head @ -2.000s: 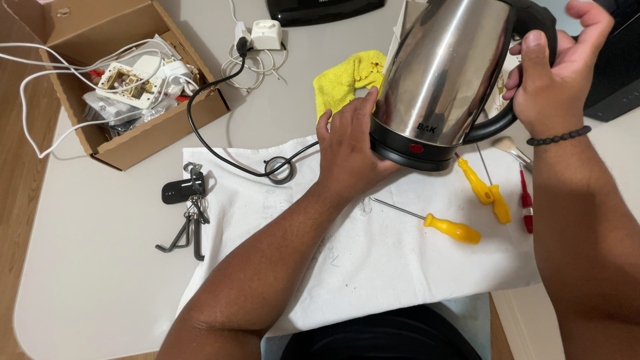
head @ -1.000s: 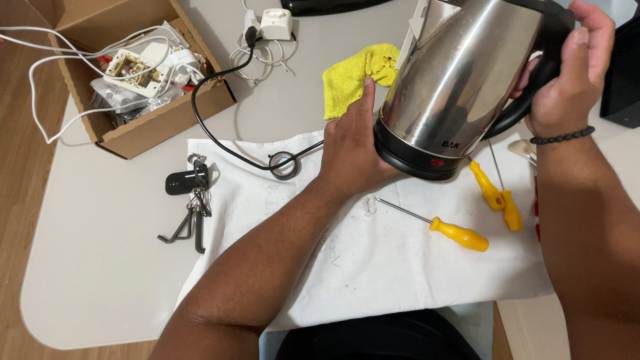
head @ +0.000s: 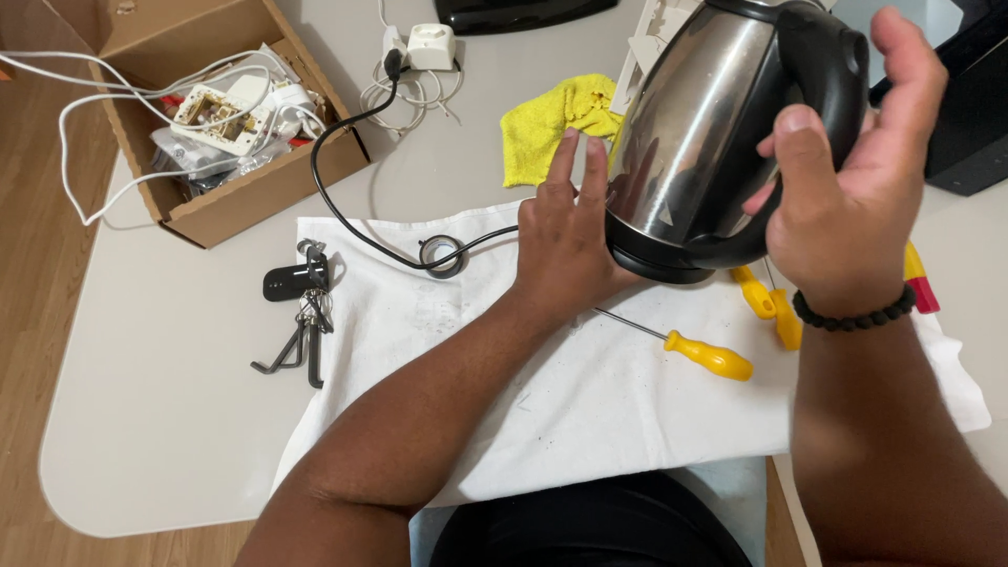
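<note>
A stainless-steel electric kettle with a black handle leans to the right above a white cloth. My right hand is around the kettle's handle, with the thumb raised in front. At the kettle's base lies my left hand, two fingers spread upward; whether it grips the base cannot be seen. A black cord runs from beneath this hand, over a roll of tape, to a white socket block. A screwdriver with a yellow handle rests on the cloth below the kettle.
An open cardboard box of cables and electrical parts stands at upper left. Hex keys with a black fob lie at the cloth's left edge. A yellow cloth lies behind my left hand. More yellow-handled screwdrivers lie near my right wrist.
The kettle has turned, so that its handle faces more toward me and the red switch seen earlier is out of sight. My right hand has moved with the handle.
</note>
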